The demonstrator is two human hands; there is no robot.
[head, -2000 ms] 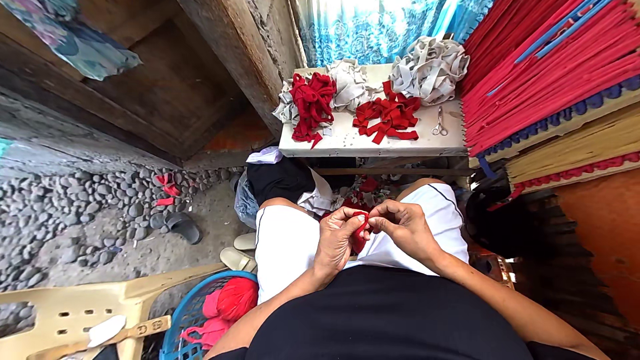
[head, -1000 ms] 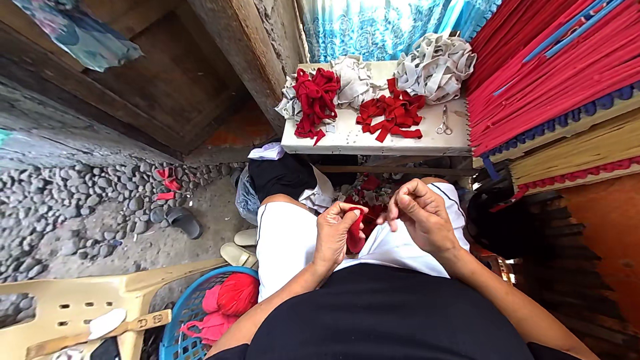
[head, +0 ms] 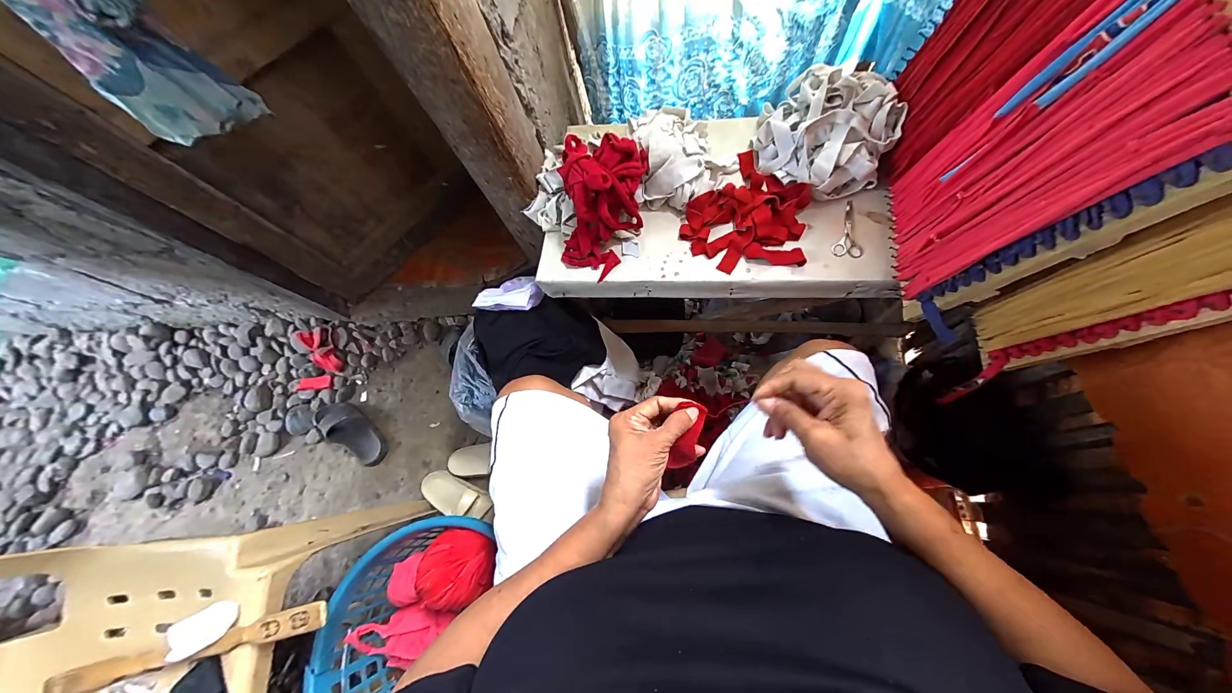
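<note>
My left hand [head: 643, 452] pinches a small piece of red fabric [head: 685, 438] between thumb and fingertips, above my lap. To its right, over my right thigh, my right hand [head: 826, 419] is raised with thumb and index finger close together; whether a thin thread is between them I cannot tell. Ahead, a white bench [head: 674, 274] carries a heap of red cloth strips [head: 604, 192], a looser pile of red strips [head: 749, 214], tangles of grey-white strips [head: 833, 125] and a pair of scissors [head: 847, 236].
At my left stand a blue plastic basket [head: 337, 616] with red cloth balls and a beige plastic chair [head: 192, 568]. Stretched red strips on a frame [head: 1059, 164] rise at the right. Fabric scraps lie under the bench. A dark slipper [head: 351, 433] rests on the ground.
Two seconds ago both hands were together at the red fabric. My right hand has since moved away to the right, while my left hand keeps the fabric.
</note>
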